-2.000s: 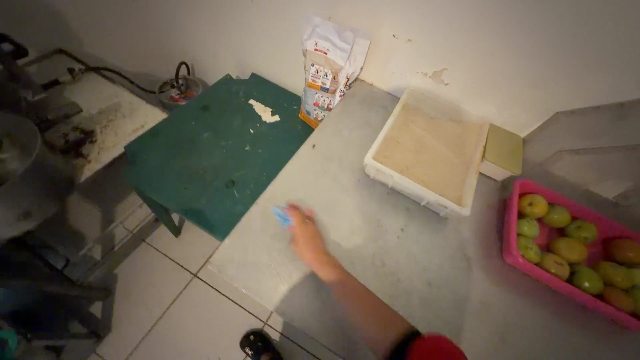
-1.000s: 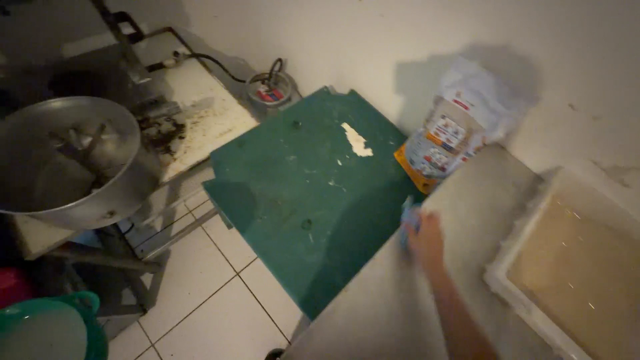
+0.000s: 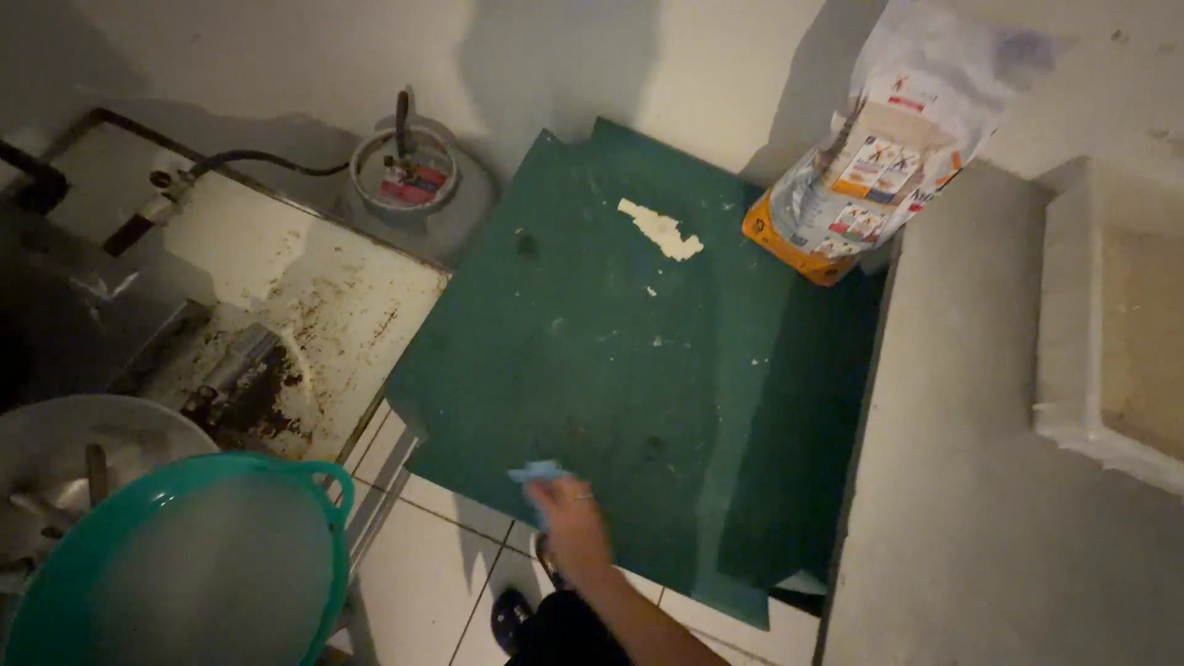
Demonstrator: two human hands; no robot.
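My right hand (image 3: 572, 523) is closed around a small light-blue cloth (image 3: 541, 474), over the near left part of a green tabletop (image 3: 592, 351). Whether the cloth touches the surface is unclear. The tabletop has a pale torn patch (image 3: 661, 229) and small white specks. On its far right corner leans an opened paper bag (image 3: 860, 185) with an orange base. My left hand is not in view. A green plastic basin (image 3: 340, 546) with a loop handle fills the lower left; what supports it is hidden.
Left of the green table are a rusty white stove top (image 3: 342, 277), a metal pot (image 3: 139, 416) and a gas cylinder (image 3: 462, 203) with a black hose. A grey counter (image 3: 943, 388) on the right bears a white plastic tub (image 3: 1068, 324). Floor tiles (image 3: 444, 573) show below.
My right hand has moved with the blue cloth from over the grey counter, past its edge, to the near left of the green table. The green basin now overlaps the pot. The view has swung left.
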